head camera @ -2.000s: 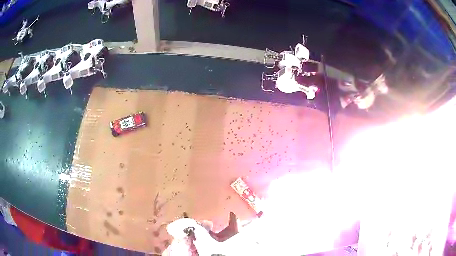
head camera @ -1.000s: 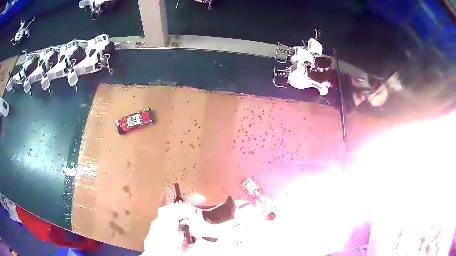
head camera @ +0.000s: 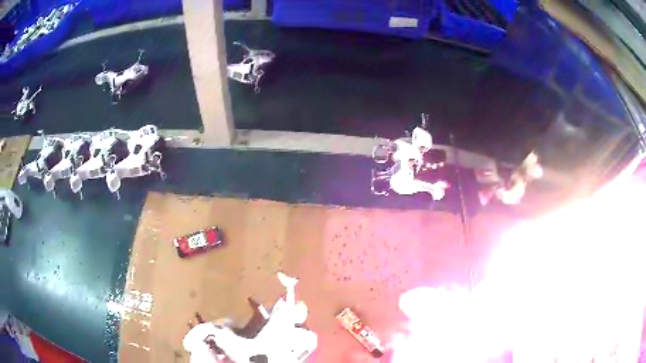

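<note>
A washed-out white toy scooter point(head camera: 262, 344) with a dark seat patch and thin projecting parts is at the bottom centre, over the brown cardboard point(head camera: 241, 276), cut off by the lower edge. Overexposure merges its outline with whatever touches it, so neither my left hand nor my right hand can be made out. A rounded white shape point(head camera: 425, 305) at the edge of the glare cannot be identified. A narrow red-and-yellowish tube or packet point(head camera: 360, 332) lies right of the scooter. A red-and-black item point(head camera: 198, 242) with a pale centre lies on the cardboard's left.
Several white scooters point(head camera: 131, 162) stand in a row at the back left, with more point(head camera: 407, 166) at the back right. Others lie on the dark conveyor point(head camera: 319, 85) beyond the pale rail. A pale post point(head camera: 207, 71) rises behind. Blue bins point(head camera: 347, 15) are at the back. Glare hides the right side.
The view has tilted up, so the bench appears lower and blue bins show. The scooter at the bottom has changed its angle, and the red-and-yellowish tube now shows clear of the white mass.
</note>
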